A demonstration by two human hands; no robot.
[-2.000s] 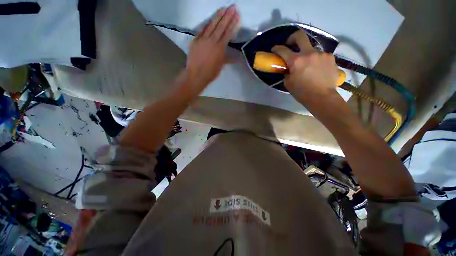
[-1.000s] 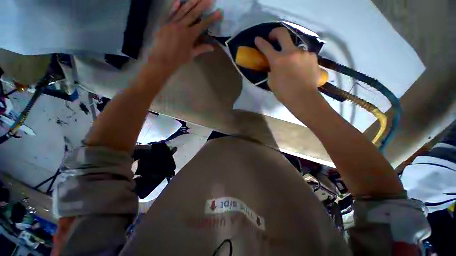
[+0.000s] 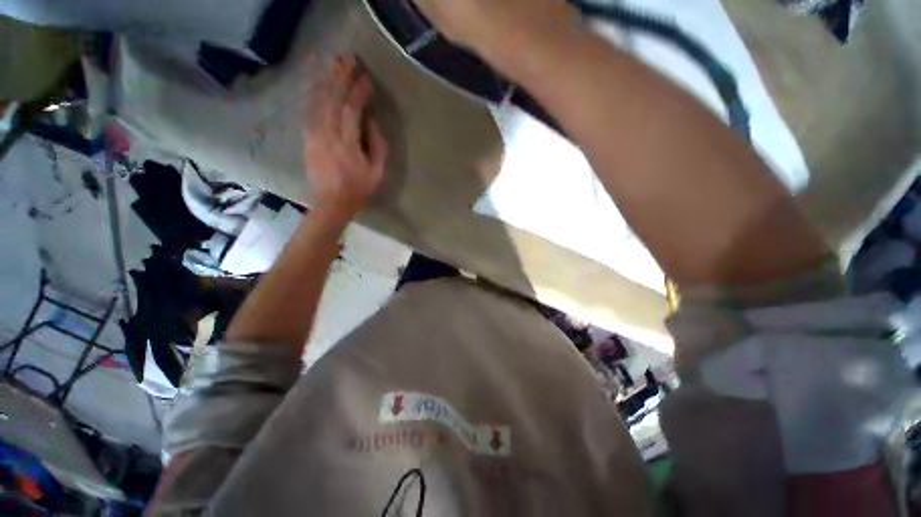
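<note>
The steam iron (image 3: 429, 45) shows only in part at the top edge, a dark plate with a pale rim. My right hand (image 3: 485, 22) is over it, its fingers and the iron's handle cut off by the picture's edge. A white garment panel (image 3: 550, 177) lies under the iron and my right forearm, reaching out to the right. My left hand (image 3: 345, 141) is open and flat on the tan table cover (image 3: 434, 141), left of the panel and touching neither panel nor iron.
A pale piece with a black band (image 3: 271, 35) lies at the upper left. The green steam hose (image 3: 697, 56) runs right of my right forearm. The table's near edge (image 3: 596, 303) is before my body. Black and white cloth (image 3: 167, 293) and a dark metal stand (image 3: 61, 328) are below left.
The iron and my right hand have moved up and left, partly out of the picture. My left hand has come down off the panel area onto the bare cover. The view has shifted.
</note>
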